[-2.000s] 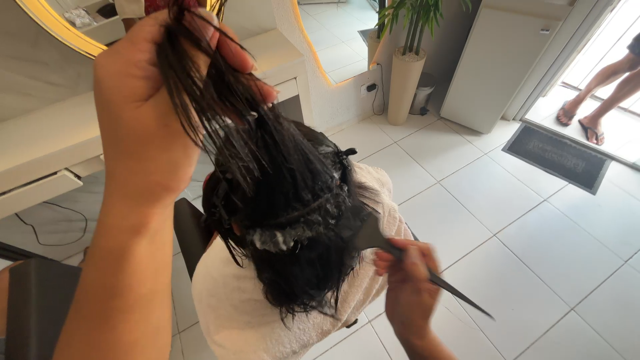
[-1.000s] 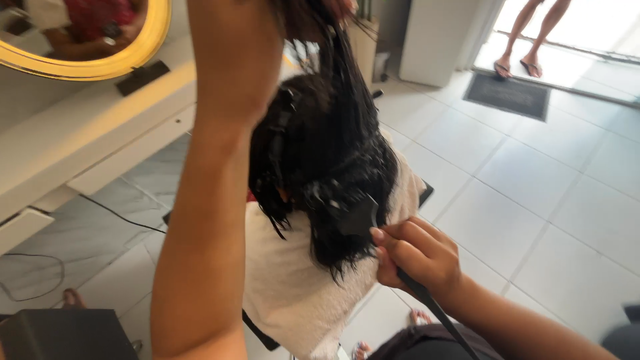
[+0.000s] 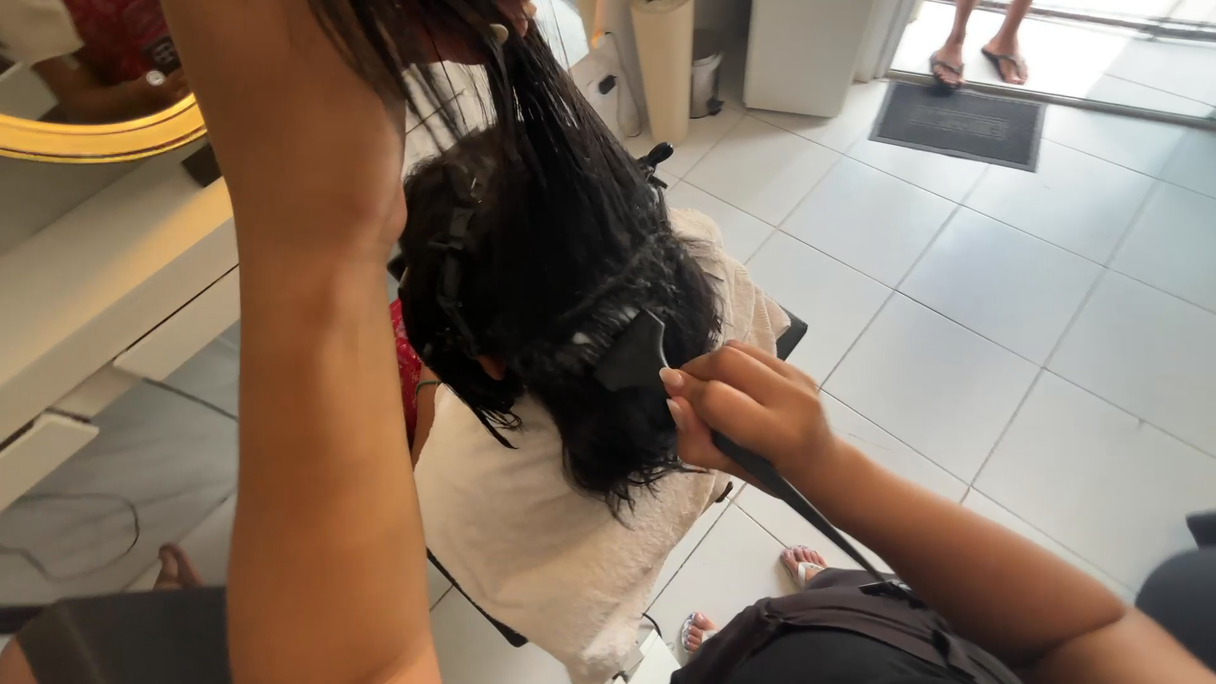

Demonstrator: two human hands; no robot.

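Note:
At the top, my left hand [image 3: 465, 33] holds up a section of wet dark hair [image 3: 570, 123], partly hidden behind my forearm and cut by the frame edge. Between the fingers of my right hand [image 3: 755, 408] is a black tint brush [image 3: 632, 356], its flat head lying against the lower back of a seated person's head and its pointed tail running down to the right. White cream shows in the hair beside the brush. A dark hair clip [image 3: 655, 160] sits at the head's right side. A light towel [image 3: 532, 503] covers the person's shoulders.
A white counter with drawers [image 3: 180, 323] and a gold-framed mirror [image 3: 104, 141] stand at the left. Behind are a tall planter [image 3: 663, 76], a small bin [image 3: 705, 76] and a white cabinet [image 3: 803, 57]. Another person's feet [image 3: 978, 66] are beside a dark doormat [image 3: 958, 125].
Both hands keep their hold on hair and brush. The brush head has come onto the hair at the lower back of the head from its right edge. The view has shifted and come closer.

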